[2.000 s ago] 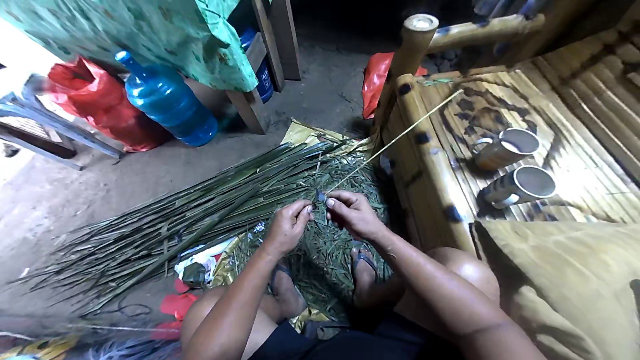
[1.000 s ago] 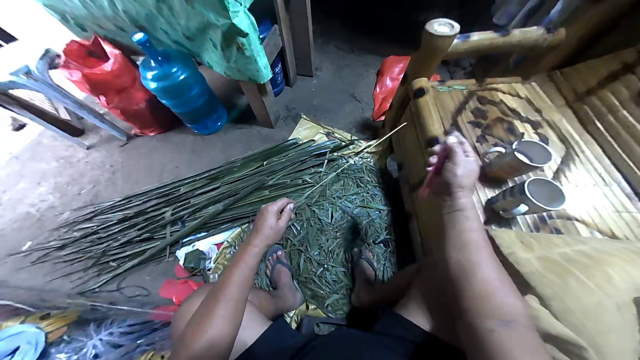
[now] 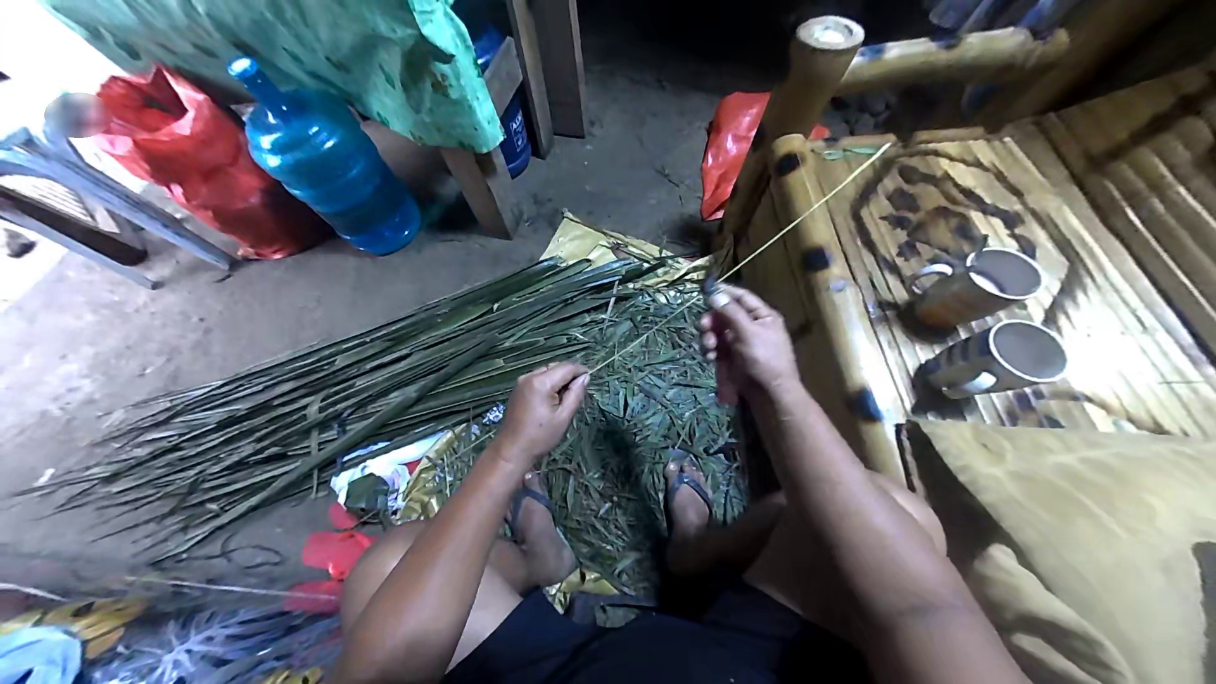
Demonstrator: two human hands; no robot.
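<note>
A thin pale leaf rib [image 3: 807, 211] runs from my left hand [image 3: 546, 407] up to the right, past my right hand, its far tip over the bamboo bench. My left hand pinches its near end between thumb and fingers. My right hand [image 3: 752, 340] is closed on a knife with a reddish handle [image 3: 727, 370]; its small dark blade [image 3: 711, 281] meets the rib. Under and between the hands lies a heap of green leaf shavings [image 3: 655, 380]. Left of it is a pile of long green palm leaflets [image 3: 380, 380].
At right stands a bamboo bench [image 3: 841, 332] with two mugs [image 3: 993, 285] and a brown cloth [image 3: 1073, 503]. A blue water bottle [image 3: 332, 171], a red bag [image 3: 199, 171] and a cloth-covered table [image 3: 380, 66] are at upper left. My feet in flip-flops [image 3: 689, 489] flank the shavings.
Two seconds ago both hands were together at the rib; one second ago my right hand was farther right, over the bench edge. Now it is back at the rib, apart from my left hand.
</note>
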